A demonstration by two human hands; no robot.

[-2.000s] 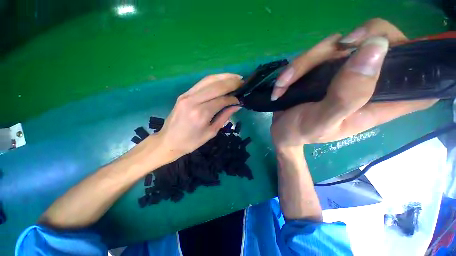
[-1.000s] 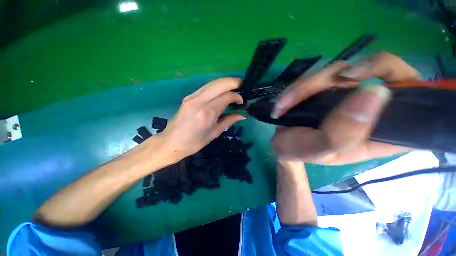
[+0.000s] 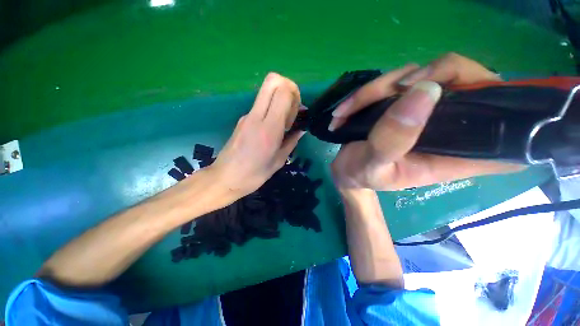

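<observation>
My right hand (image 3: 400, 134) is closed around the thick black electric screwdriver (image 3: 483, 124), which has an orange strip along its far side and a silver wire loop (image 3: 540, 134). Its narrow end points left at my left fingers. My left hand (image 3: 264, 137) pinches a black plastic frame (image 3: 350, 83) by its left end; the rest shows behind the screwdriver and my right fingers. The fingers hide the screwdriver's tip and whether it touches the frame. Small black flat pieces (image 3: 254, 213) lie heaped on the teal mat, partly under my left wrist.
A pale metal bracket (image 3: 11, 157) stands at the left edge. A black cord (image 3: 502, 218) curves across the lower right. A white sheet (image 3: 458, 290) with a dark part (image 3: 500, 291) on it lies beside the bench. Glossy green surface (image 3: 191, 51) spans the far side.
The frame's arms, spread out beyond my hands one second ago, now show as one dark shape nearer the screwdriver. My left fingers have curled and lifted. The right hand has shifted slightly left.
</observation>
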